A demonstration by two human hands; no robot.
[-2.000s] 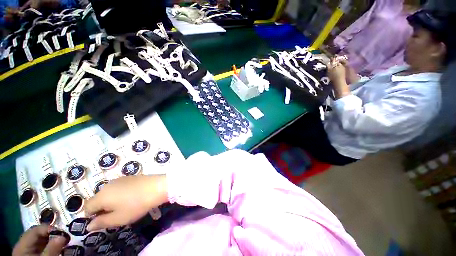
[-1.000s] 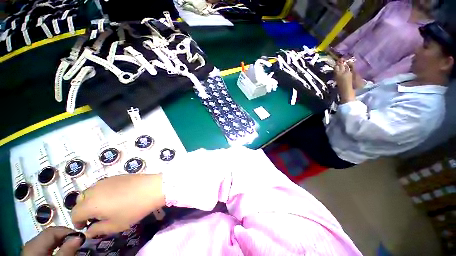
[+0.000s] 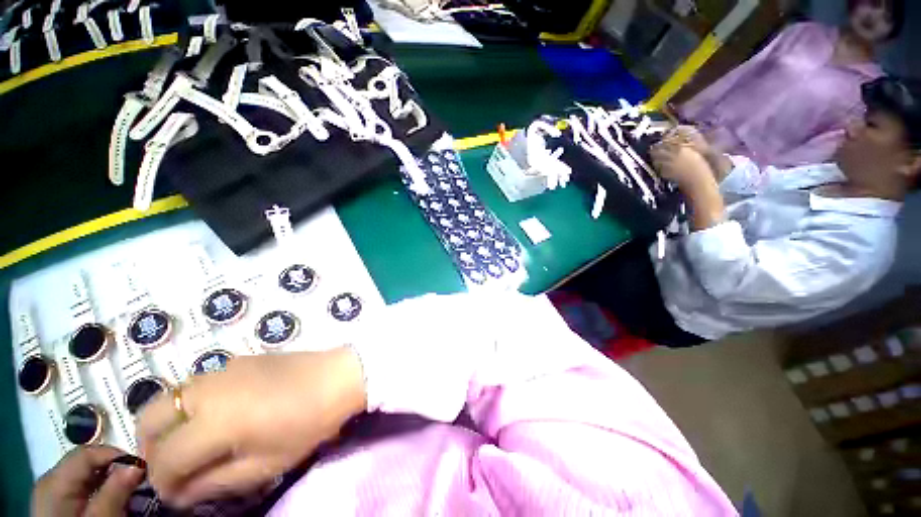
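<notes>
My left hand (image 3: 83, 487), cut off by the bottom edge, pinches a small dark piece, which looks like a screen label (image 3: 127, 461). My right hand (image 3: 247, 424) is beside it, fingers curled down at the left fingertips; what its fingertips hold is hidden. A dark label sheet (image 3: 237, 503) shows partly below my right hand. Smartwatches lie face up in rows on the white sheet (image 3: 353, 268) above my hands. Watches at the left, such as this smartwatch (image 3: 89, 342), have plain black screens. Others, such as this labelled smartwatch (image 3: 224, 305), carry printed discs.
A black tray (image 3: 237, 202) heaped with cream-strapped watches stands beyond the white sheet. Another label sheet (image 3: 467, 227), a white box (image 3: 517, 172) and a paper scrap (image 3: 535, 230) lie on the green bench. A person (image 3: 788, 263) sits at the right; another (image 3: 788, 86) is behind.
The view has shifted slightly. My left hand still pinches a dark piece, now closer to my right hand. My right fingers have moved from the label sheet area to the left fingertips.
</notes>
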